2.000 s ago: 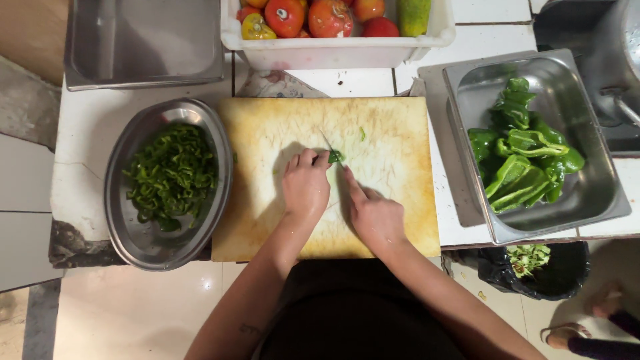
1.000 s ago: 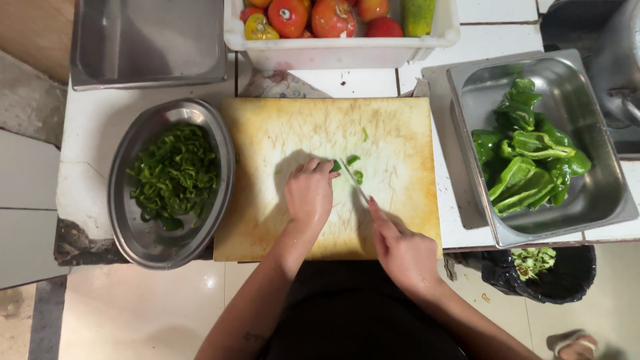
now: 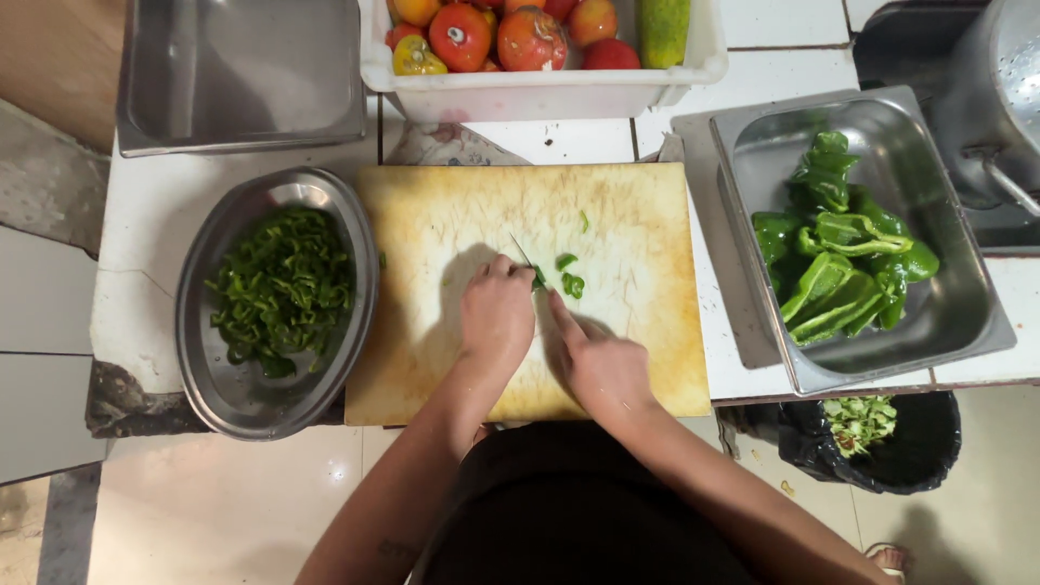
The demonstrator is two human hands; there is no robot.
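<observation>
My left hand [image 3: 497,313] presses a piece of green bell pepper [image 3: 539,279] onto the worn cutting board [image 3: 642,349]. My right hand [image 3: 605,370] grips a knife [image 3: 522,249], index finger laid along it, its blade at the pepper beside my left fingertips; the handle is hidden under the hand. Cut pepper slices [image 3: 573,285] lie just right of the blade. At the left, an oval metal bowl [image 3: 192,325] holds a pile of sliced green pepper [image 3: 284,284]. At the right, a steel pan [image 3: 959,325] holds halved green peppers [image 3: 845,296].
A white plastic crate [image 3: 520,93] of tomatoes and a green vegetable stands behind the board. A steel pan [image 3: 244,73] is at the back left, a large metal pot [image 3: 983,106] at the right. Below the counter's edge is a black-lined bin [image 3: 918,455] with scraps; a person's foot [image 3: 887,558] shows nearby.
My right hand and the knife have moved back left against my left fingers since one second ago. More cut slices lie right of the blade than two seconds ago.
</observation>
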